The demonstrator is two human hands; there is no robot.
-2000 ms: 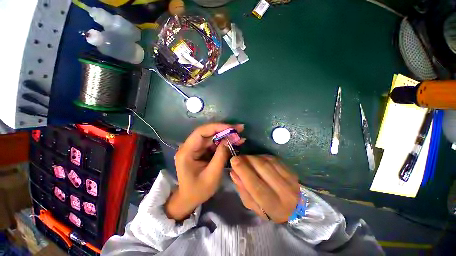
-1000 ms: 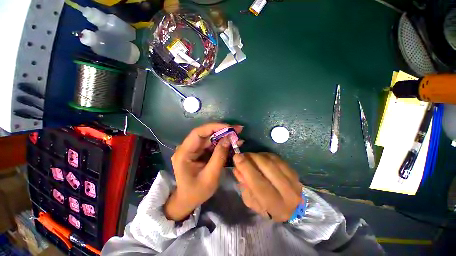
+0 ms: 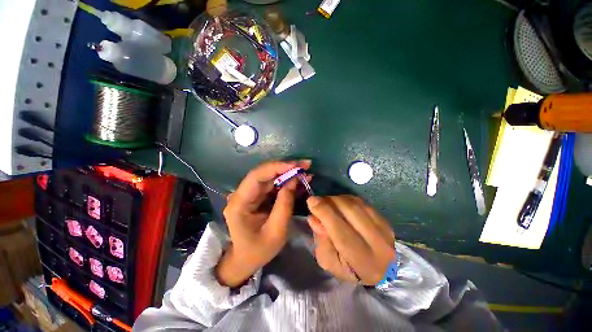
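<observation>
A small pink housing [image 3: 287, 176] with a dark edge is held tilted between the thumb and fingers of my left hand [image 3: 261, 214], above the front edge of the green mat. My right hand [image 3: 352, 237] pinches thin metal tweezers [image 3: 306, 184], whose tips are at the housing's right side. The exact contact point of the tips is too small to tell. My fingers hide part of the housing.
Black blister tray [image 3: 61, 224] with pink units, left. Solder spool [image 3: 122, 115], bottles [image 3: 139, 59] and parts jar [image 3: 234, 61], upper left. White discs [image 3: 360, 172] and two silver tweezers [image 3: 433, 152] lie on the mat [image 3: 383, 78]. Orange handle [image 3: 565, 113] over note paper [image 3: 513, 217], right.
The pink housing has been turned in my left hand, so its narrow edge shows more. The tweezers at it have shifted slightly. The whole view has drifted a little left.
</observation>
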